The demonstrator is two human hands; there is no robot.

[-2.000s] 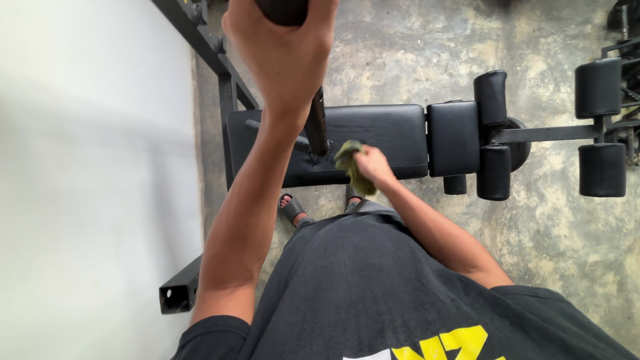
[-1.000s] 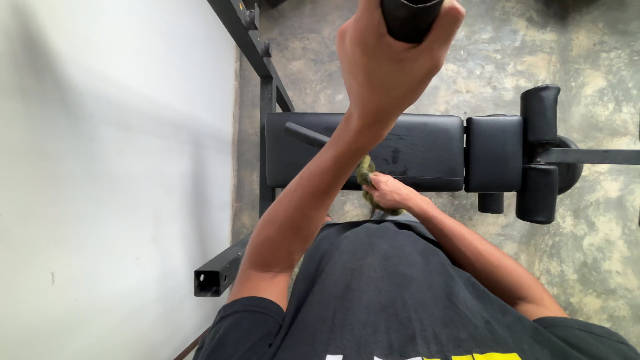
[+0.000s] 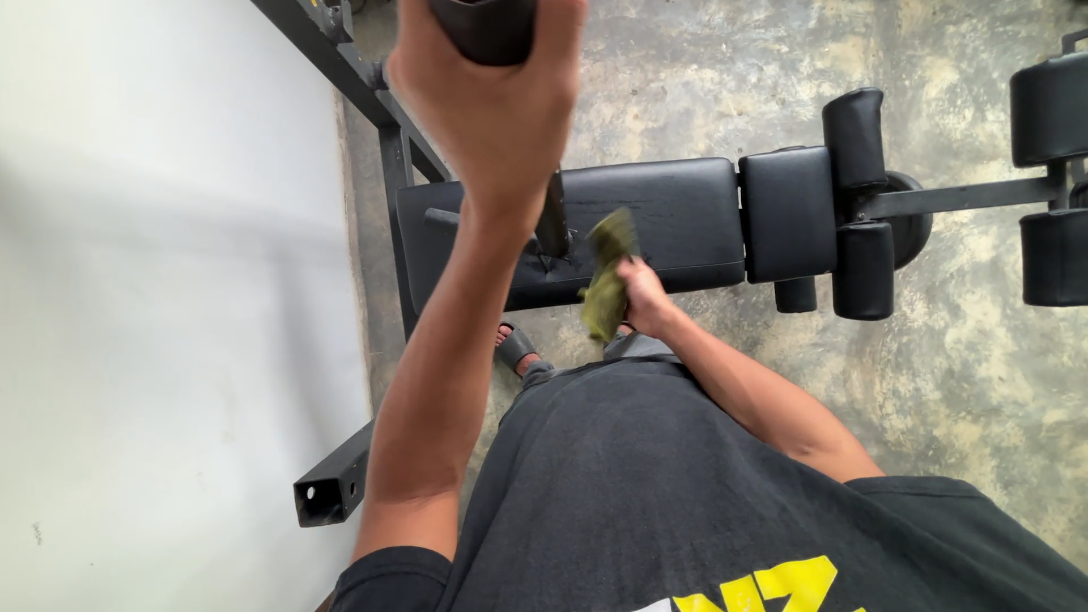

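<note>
Raised at the top of the view, my left hand (image 3: 501, 119) grips a black cylindrical handle (image 3: 486, 30); what it belongs to is cut off by the frame edge. My right hand (image 3: 644, 296) holds a crumpled olive-green cloth (image 3: 605, 297), blurred, which hangs over the near edge of a black padded bench (image 3: 671, 208). A dark metal bar (image 3: 554, 217) stands over the bench beside my left wrist, its lower end near the pad. Another grey bar end (image 3: 440, 218) shows left of that wrist.
A white wall (image 3: 170, 297) runs along the left. A dark steel frame (image 3: 331, 64) rises beside it, and an open square tube (image 3: 327, 493) juts out lower down. Black foam rollers (image 3: 854, 140) sit at the bench's right. My sandalled foot (image 3: 516, 347) is on the concrete floor.
The cloth in my right hand was bunched near a bar one second ago; now it hangs loose, away from the bar. My left hand stays on the handle. The view has shifted.
</note>
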